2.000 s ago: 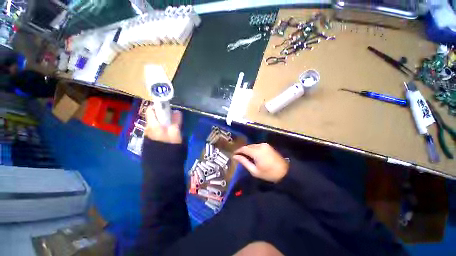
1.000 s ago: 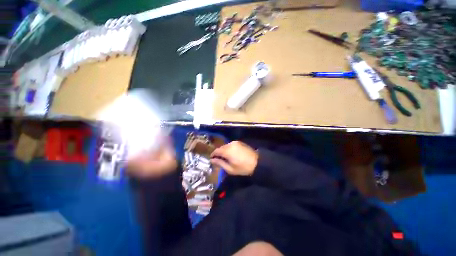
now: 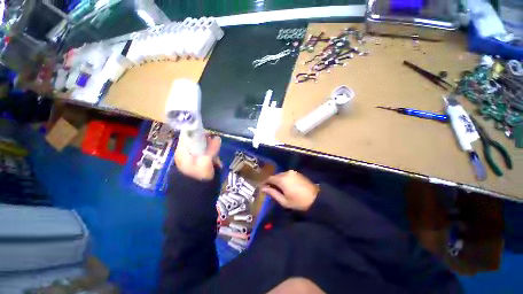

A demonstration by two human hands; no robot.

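My left hand (image 3: pixel 198 160) holds a white handheld fan unit (image 3: pixel 184 103) upright by its handle, in front of the bench edge. Its round head is at the top, with dark detail low on it. My right hand (image 3: pixel 293 190) is over the edge of a blue crate of loose housing parts (image 3: pixel 235 201). Its fingers are curled together and I cannot tell if they hold anything. A white handle housing shell (image 3: pixel 317 116) with a ring head lies on the brown board. A white plastic fixture (image 3: pixel 265 124) stands at the mat's front edge.
A row of white units (image 3: pixel 172 43) stands at the far left. Small motors (image 3: pixel 338 49), a blue screwdriver (image 3: pixel 421 114), black tweezers (image 3: pixel 425 74), a glue bottle (image 3: pixel 461 126), green pliers (image 3: pixel 494 150) and circuit boards (image 3: pixel 494 92) lie on the board. A red stool (image 3: pixel 106 139) is at left.
My left hand swung the fan unit about, blurred one second ago, and now holds it steady and upright. My right hand stays by the crate. The camera view has shifted.
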